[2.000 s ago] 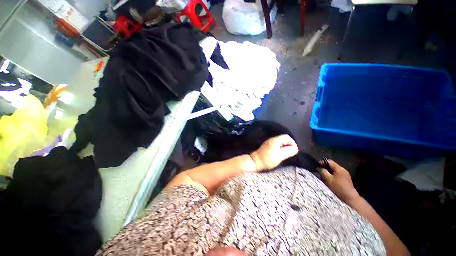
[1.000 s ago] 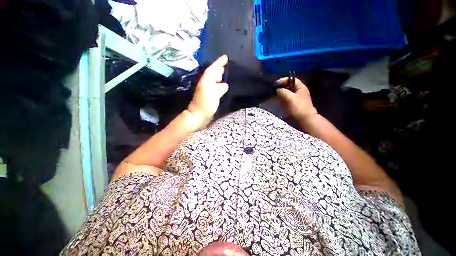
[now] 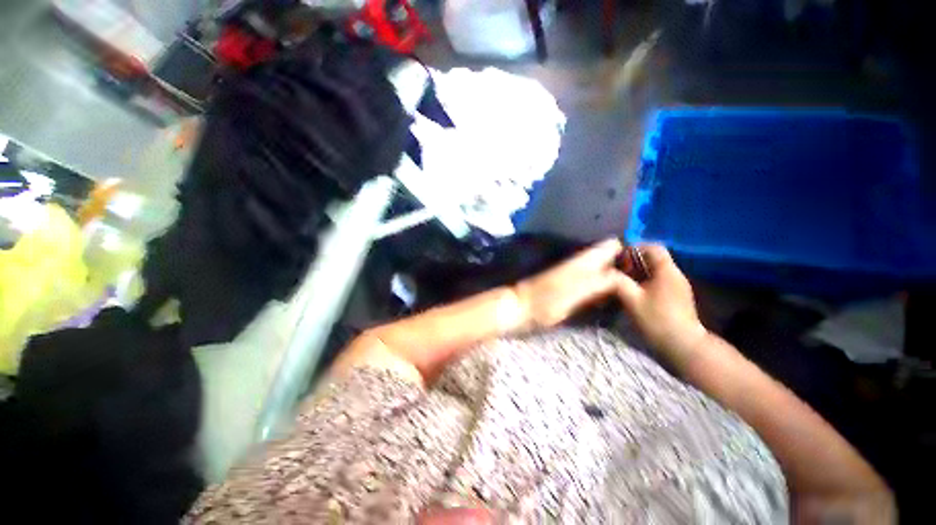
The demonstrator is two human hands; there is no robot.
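Note:
My left hand [image 3: 580,285] and my right hand [image 3: 659,297] meet over the lap, fingertips touching or nearly so. The dark thread snips [image 3: 635,263] are in my right hand, blades pointing away from me. The black garment [image 3: 534,256] lies under and beyond my left hand and merges with other dark material. Blur hides whether my left fingers pinch the cloth.
A pile of black garments [image 3: 282,154] lies on the pale table [image 3: 241,379] at left, near a yellow plastic bag [image 3: 41,277]. A white cloth pile [image 3: 493,138] is beyond the table corner. A blue plastic crate [image 3: 780,190] is at right. Red stools [image 3: 390,23] stand behind.
The view has swung back up and left since one second ago. My hands, apart then, have come together, with the snips still in my right hand.

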